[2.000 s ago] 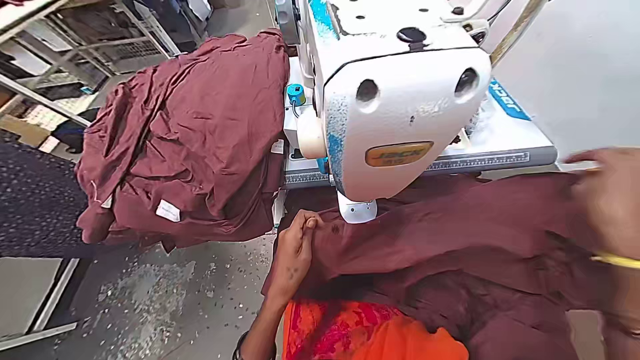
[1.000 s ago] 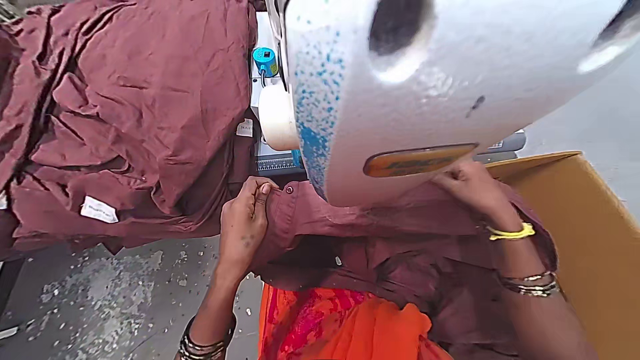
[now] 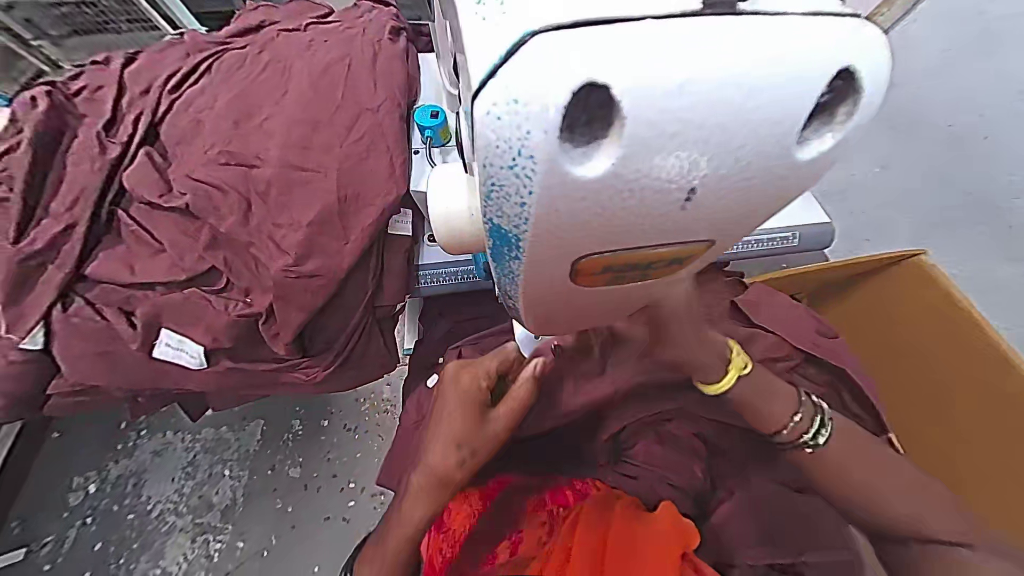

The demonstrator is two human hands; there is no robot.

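A white Jack sewing machine (image 3: 680, 160) stands in front of me, its head covering the needle area. Maroon fabric (image 3: 624, 400) lies under it and spreads down over my lap. My left hand (image 3: 480, 400) pinches this cloth between thumb and fingers, just left of the white part below the machine head. Behind the lower edge of the head, my right hand (image 3: 672, 328) is on the cloth, blurred, its fingers partly hidden; whether they grip is unclear. A small white piece (image 3: 433, 381) shows on the cloth beside my left hand.
A large pile of maroon garments (image 3: 264, 176) with white labels rises at the left. An open cardboard box (image 3: 920, 360) stands at the right. A blue device (image 3: 432, 124) with a cable is near the white handwheel (image 3: 454, 210). Scraps litter the grey floor (image 3: 200, 480).
My right hand, out at the far right two seconds ago, has come in to the cloth beside the machine head. The cardboard box has come into view. The view has shifted.
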